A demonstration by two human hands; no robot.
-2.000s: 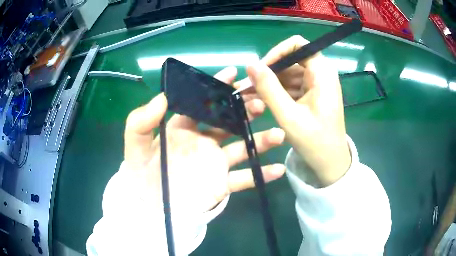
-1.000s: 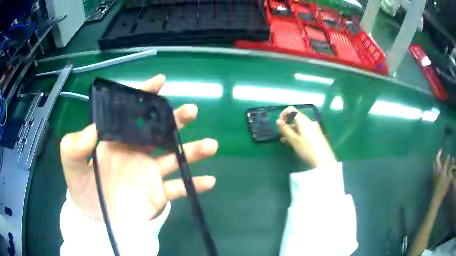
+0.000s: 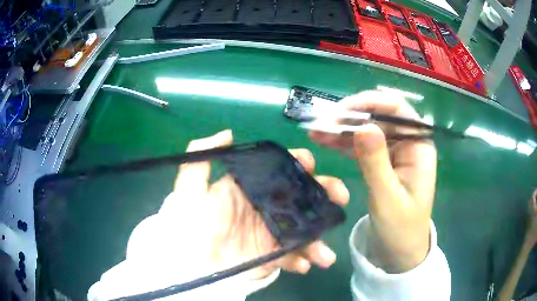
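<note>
My left hand holds a black phone middle frame above the mat. Its solid plate with camera holes points right and its open window extends to the left. My right hand is blurred and holds tweezers with pale tips pointing left and a dark handle pointing right. The tips are apart from the held frame. A second phone middle frame lies on the green mat behind, partly hidden by my right hand.
Black blister trays and a red tray stand along the far side. A metal machine rail runs at the left, with two pale strips near it. Another person's arm shows at the right edge.
The held frame has turned from upright to nearly sideways, plate end to the right. My right hand has lifted off the frame on the mat and now shows tweezers with pale tips.
</note>
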